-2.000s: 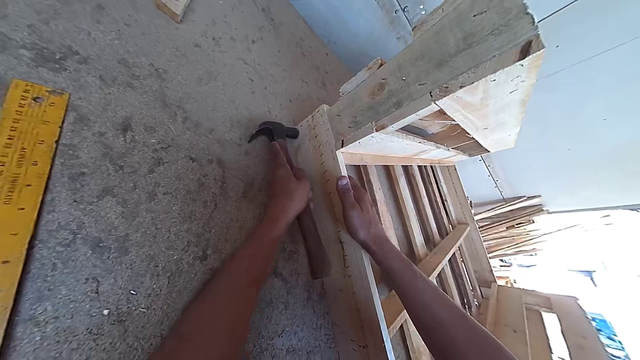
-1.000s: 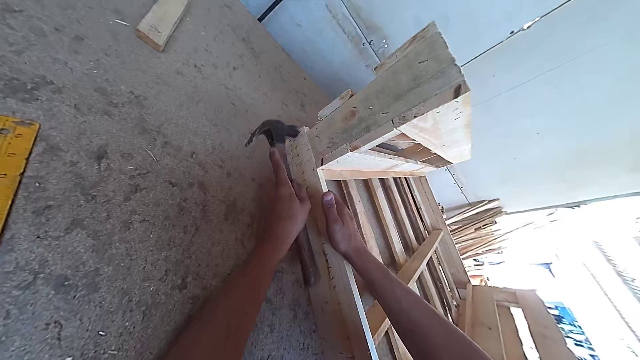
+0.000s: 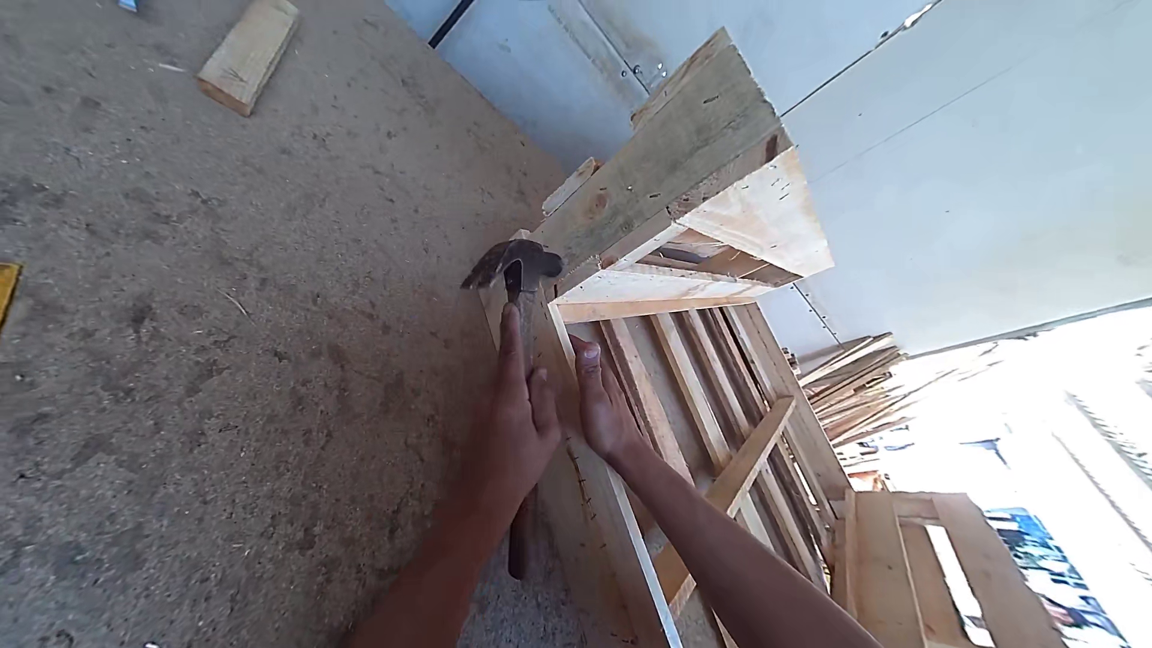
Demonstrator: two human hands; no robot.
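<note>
My left hand (image 3: 522, 423) grips a claw hammer (image 3: 517, 265) by its dark handle, index finger stretched along it toward the head. The hammer's metal head overlaps the end of a long side board (image 3: 576, 504) of a wooden frame, near its corner; whether it touches is unclear. My right hand (image 3: 607, 405) rests at the inner side of that board, thumb raised near its edge, fingers partly hidden. Slats (image 3: 688, 378) and a cross board (image 3: 747, 459) lie inside the frame. A block-like end built of thick boards (image 3: 684, 153) joins the corner.
A loose wood block (image 3: 250, 54) lies on the concrete floor (image 3: 225, 378) at upper left. A yellow tool's edge (image 3: 7, 286) shows at far left. Light wall panels (image 3: 972, 162) stand behind the frame. Stacked wood strips (image 3: 850, 382) and another wooden structure (image 3: 909, 567) are at right.
The hammer head has moved from beside the side board's end to overlap it, with my left hand still on the handle. My right hand stays by the board's inner side.
</note>
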